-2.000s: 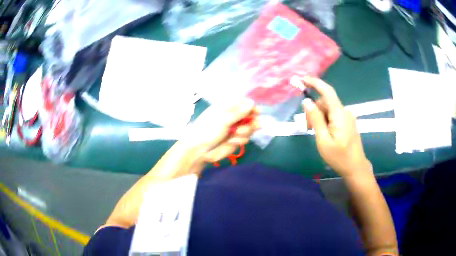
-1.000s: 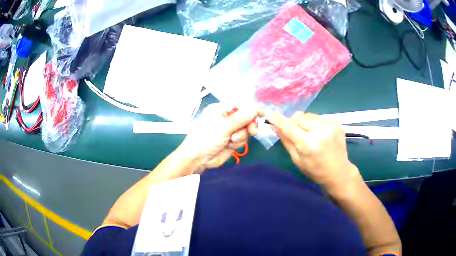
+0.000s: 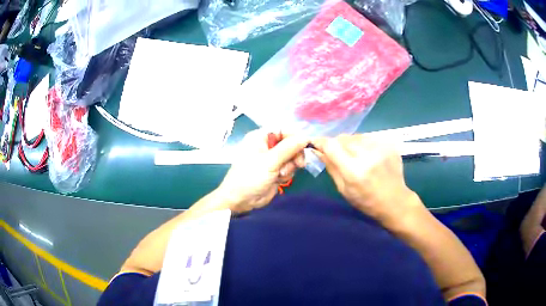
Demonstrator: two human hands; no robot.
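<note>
My left hand (image 3: 263, 170) is closed around a small orange-red item (image 3: 274, 140), probably part of the scissors; orange-red loops (image 3: 285, 184) stick out below the fingers. My right hand (image 3: 365, 173) meets it fingertip to fingertip, pinching something small and dark that the fingers mostly hide. A dark thin length (image 3: 422, 156) shows to the right of my right hand. The large clear bag of red pieces (image 3: 353, 66), with a pale blue label, lies just beyond my hands. The white measuring strip (image 3: 191, 157) runs along the bench behind both hands.
White paper sheets lie left (image 3: 179, 89) and right (image 3: 506, 131). White tubes (image 3: 135, 130) curve by the left sheet. A crumpled clear bag with red contents (image 3: 72, 146) and red-black wire loops (image 3: 33, 149) are far left. Grey bags are at the back. Another person's arm (image 3: 534, 218) shows at right.
My right hand has come from above the strip, where it was apart, to meet my left hand. Over the last second both hands stay together. Another person's arm has appeared at the right edge.
</note>
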